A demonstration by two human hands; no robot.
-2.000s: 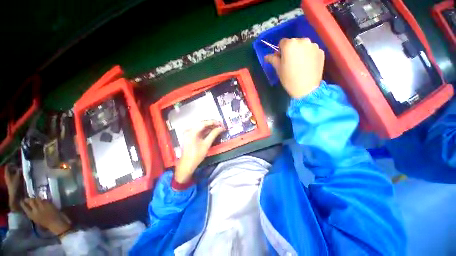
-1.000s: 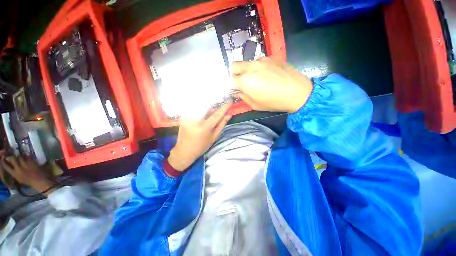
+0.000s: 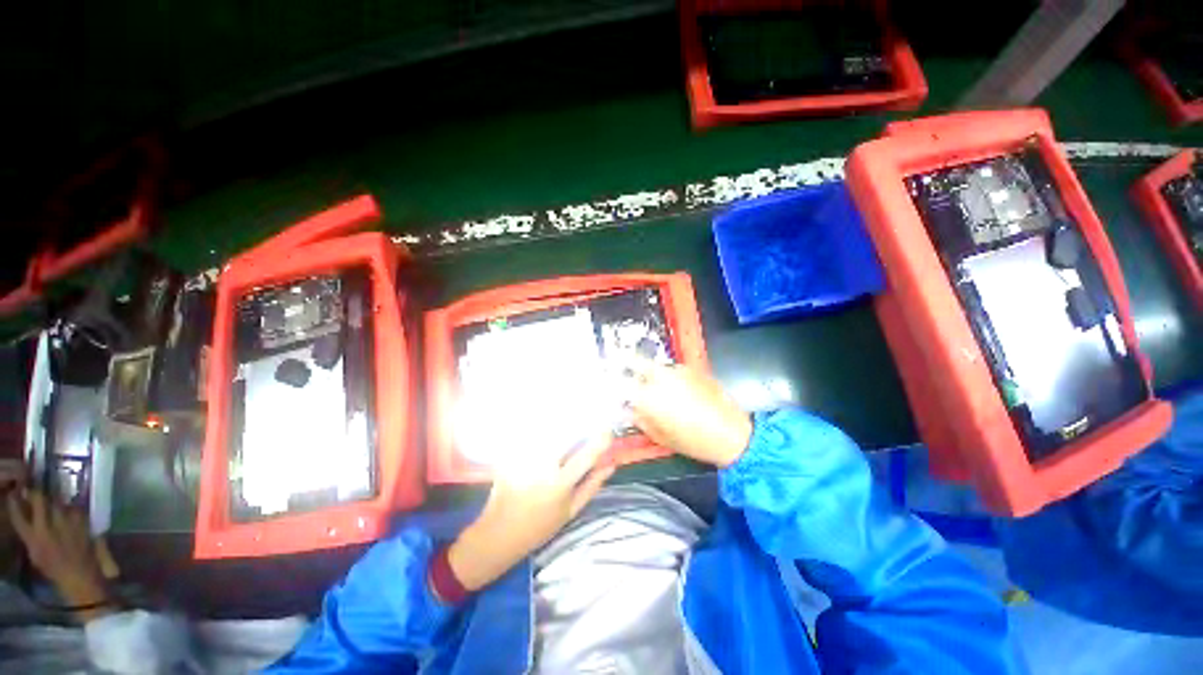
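Note:
An opened tablet, its insides up, lies in a red-orange frame [image 3: 570, 286] in front of me. Its large battery [image 3: 521, 382] is blown out by glare. The mainboard [image 3: 633, 340] is at its right side. My right hand [image 3: 689, 411] is over the lower right of the board, fingertips bunched together; glare and the fingers hide whether it holds anything. My left hand [image 3: 538, 508] lies at the tablet's lower edge, its fingertips near the right hand's; I cannot tell whether they hold something small.
A blue bin [image 3: 789, 257] with small contents stands right of the tablet. Framed tablets lie at left [image 3: 297, 396], right [image 3: 1042, 317] and at the back [image 3: 792, 53]. Another person's hand [image 3: 60, 541] is at far left, by a pale tray.
My right hand, seen over the blue bin with thin tweezers two seconds ago, has come to the tablet's board. My left hand has moved down to the lower edge. The camera view has shifted.

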